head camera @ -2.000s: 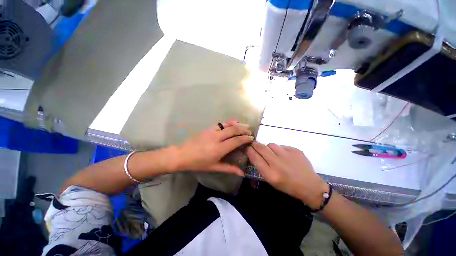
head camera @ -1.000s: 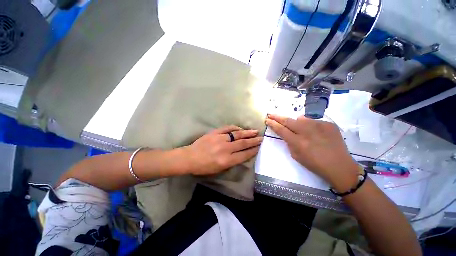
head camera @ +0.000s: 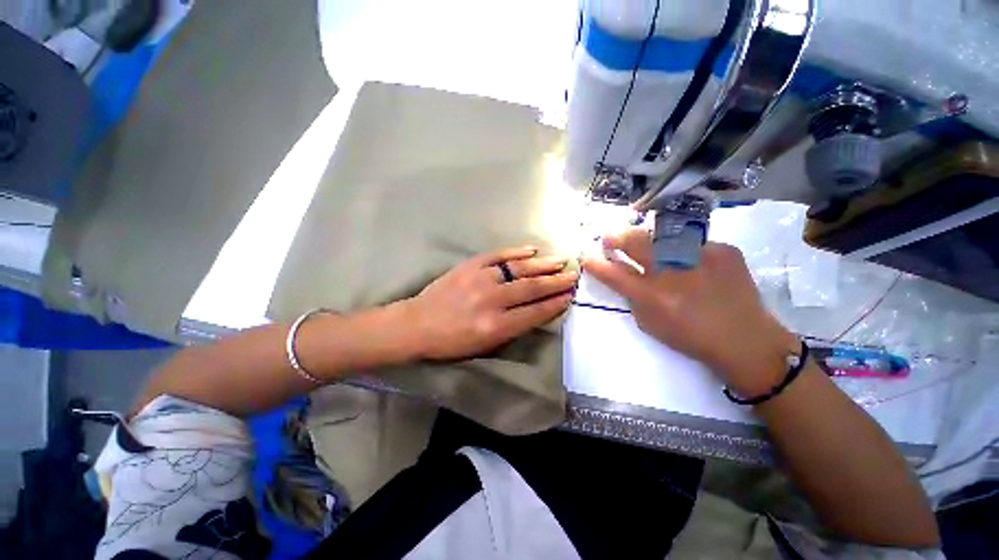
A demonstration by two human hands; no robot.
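Observation:
A khaki garment panel (head camera: 416, 186) lies on the white table, its right edge beside the brightly lit needle area of the sewing machine head (head camera: 668, 88). My left hand (head camera: 482, 306) lies flat on the panel near its right edge, fingers pointing right, pressing it and grasping nothing. My right hand (head camera: 690, 301) is at that edge just below the needle area, its fingers partly behind the grey knob (head camera: 677, 238). Glare and the knob hide whether its fingertips pinch the cloth. The panel's lower part hangs over the table edge.
A second khaki panel (head camera: 186, 153) lies at the left. Blue and pink thread snips (head camera: 865, 362) lie right of my right wrist, near clear plastic (head camera: 931, 317). A phone (head camera: 909, 208) is strapped to the machine. The measuring tape (head camera: 668, 433) runs along the front edge.
From the front edge, my right hand has moved up and right to the needle area. My left hand has moved slightly up with the panel edge. The view has shifted, and the machine looks larger.

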